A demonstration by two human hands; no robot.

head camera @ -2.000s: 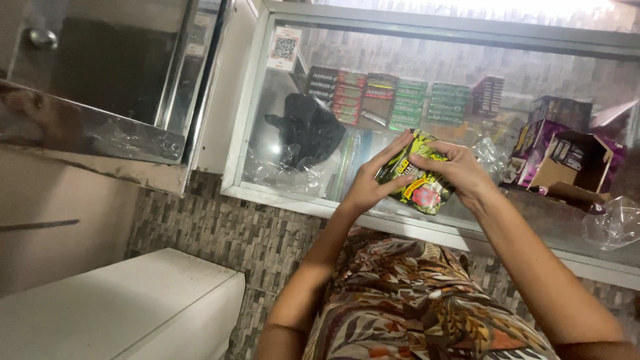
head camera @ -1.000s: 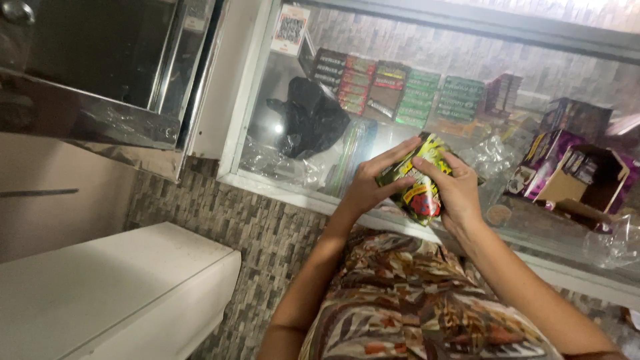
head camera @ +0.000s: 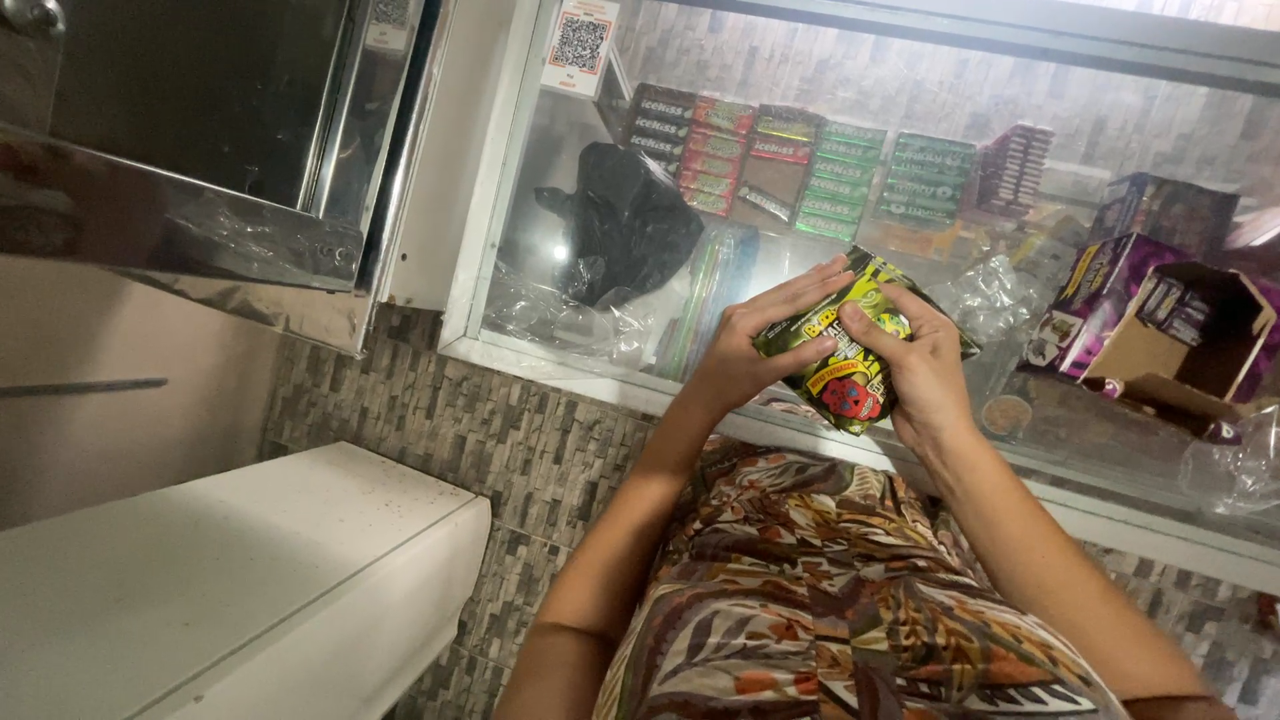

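Observation:
Between my two hands is a glossy black, green and yellow candy packet (head camera: 850, 345) with a red skull printed on it. My left hand (head camera: 755, 345) grips its left side, thumb across the front. On the right side, my right hand (head camera: 915, 360) pinches it with the thumb over the printed face. Both hands are above the near edge of a glass display case (head camera: 560, 375). Behind them, under the glass, lie stacked rows of candy sticks in dark, red and green wrappers (head camera: 840, 180) and a black plastic bag (head camera: 625, 225).
To the right sits an open purple carton (head camera: 1085, 310) with small packs inside, near crumpled clear plastic (head camera: 1245, 465). A printed code card (head camera: 580, 45) stands at the case's upper left corner. A white cabinet (head camera: 240, 580) fills the lower left, below a metal-framed dark glass unit (head camera: 190, 190).
The packet has turned in my hands; its red skull print, partly covered by fingers one second ago, now shows more fully. Both hands stay at the case's near edge.

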